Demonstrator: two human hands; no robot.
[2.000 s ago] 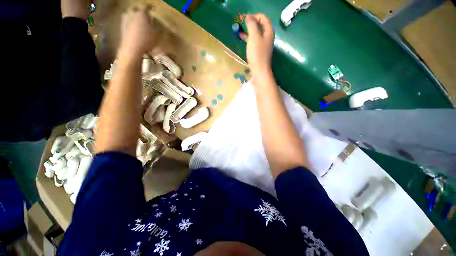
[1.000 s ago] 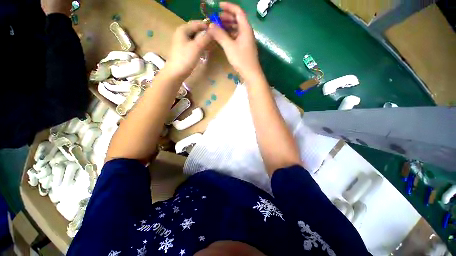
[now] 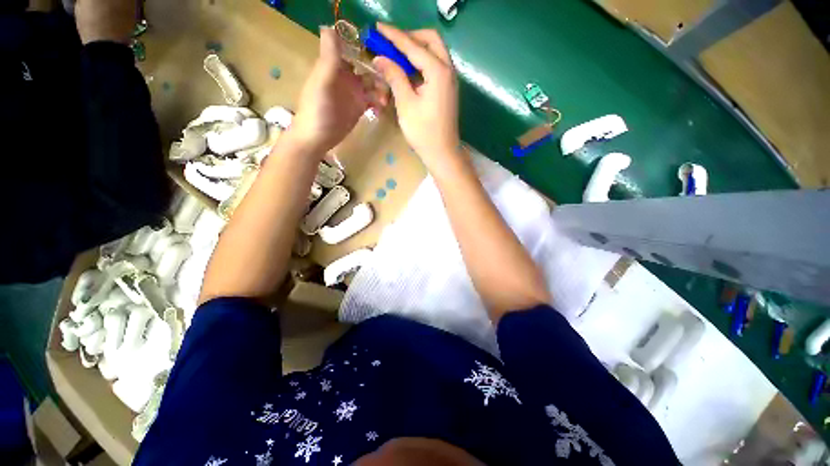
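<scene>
My right hand [image 3: 428,91] grips a bright blue battery cell [image 3: 389,52] with its fingers, above the bench edge at the top centre. My left hand [image 3: 329,96] is just left of it and holds a small whitish housing shell [image 3: 353,50], mostly hidden by the fingers. A thin orange wire loops up from between the hands to the top edge. Empty cream housing shells [image 3: 238,136] lie heaped on the tan bench [image 3: 273,55], left of my left forearm.
The green belt [image 3: 491,55] carries a battery-and-board assembly [image 3: 535,136], white housings [image 3: 593,134] and a loaded housing [image 3: 693,179]. A grey metal post [image 3: 710,237] juts in at right. A cardboard box [image 3: 68,364] heaped with shells stands lower left. Another person's arm [image 3: 109,55] is upper left.
Over the last second both hands stay close together while the blue cell has come into clearer view. Earlier they were apart and came together. Items on the belt have shifted left and down.
</scene>
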